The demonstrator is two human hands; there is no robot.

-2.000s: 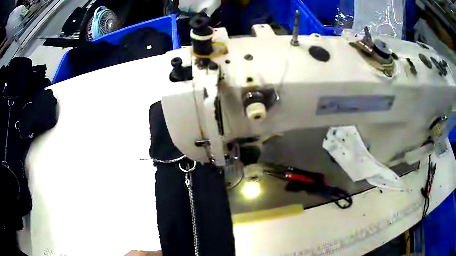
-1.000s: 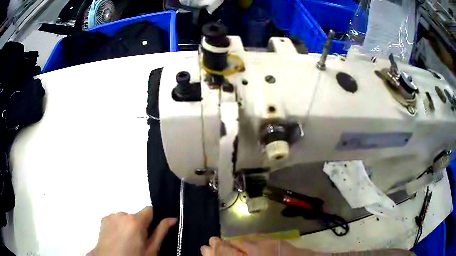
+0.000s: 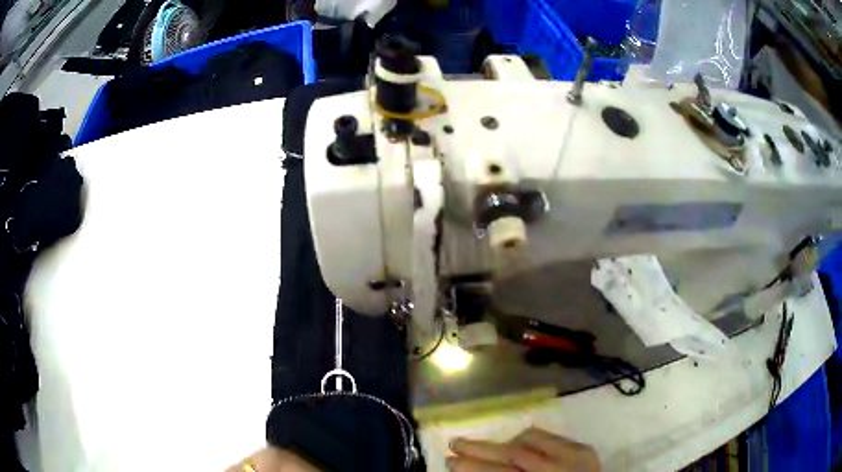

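The long black bag panel [image 3: 309,277] lies lengthwise left of the needle area, its far end behind the white machine head [image 3: 360,212]. A silvery zip [image 3: 339,336] runs down it to a small metal ring [image 3: 338,380]. Below is a rounded black flap [image 3: 342,429] with a curved zip edge. My left hand [image 3: 277,461] is cut off by the bottom edge at the flap; its fingertips are hidden, so its grip is unclear. My right hand [image 3: 526,452] lies on the table right of the panel, fingers extended, holding nothing visible.
Red and black snips [image 3: 559,341] lie on the machine bed [image 3: 508,373], right of the needle. A yellow strip [image 3: 485,404] is on the table near my right hand. A speckled white cloth scrap [image 3: 651,300] hangs against the machine. A black work pile [image 3: 42,203] is at left, with a blue bin [image 3: 308,55] behind.
The panel has moved away from me, its far end now further back. The ring and rounded flap now show near the bottom. My right hand has moved right, off the panel's edge; my left hand is lower.
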